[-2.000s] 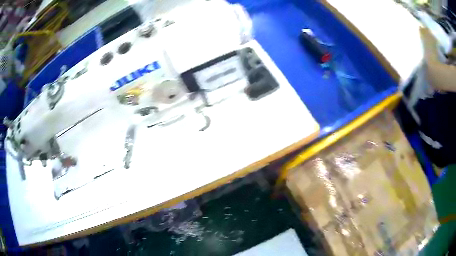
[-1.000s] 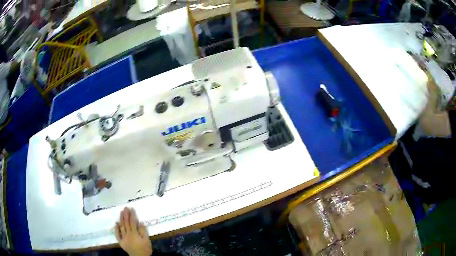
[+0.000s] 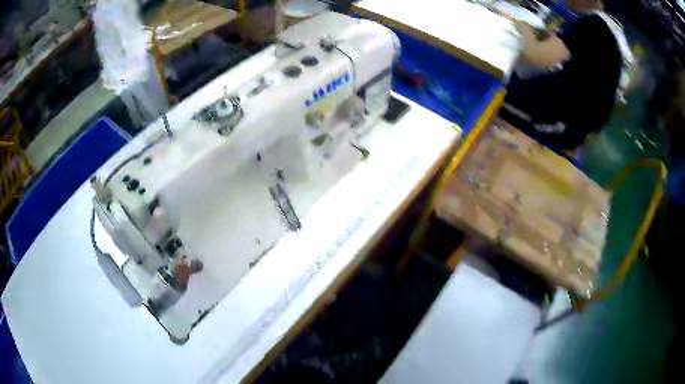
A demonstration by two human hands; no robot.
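Note:
A white lockstitch sewing machine (image 3: pixel 248 127) with blue JUKI lettering stands on the white table top (image 3: pixel 75 300). Its needle area, with a small reddish-orange part (image 3: pixel 182 274), is at the lower left end. A flat grey lever-like part (image 3: pixel 285 204) shows at the machine's front. A row of ruler marks (image 3: pixel 353 232) runs along the table's front edge. Neither my left hand nor my right hand is in view. The picture is blurred.
A trolley with a cardboard-covered top (image 3: pixel 533 195) and yellow rails stands right of the table. A white bench (image 3: pixel 466 326) is at the bottom. Blue troughs (image 3: pixel 64 184) lie beside the table. A person in dark clothing (image 3: pixel 567 82) is at the upper right. White cloth (image 3: pixel 122 52) hangs behind.
The view has turned, so the machine and table appear more steeply slanted and the bench shows at the bottom. The hand on the table's front edge is gone from view.

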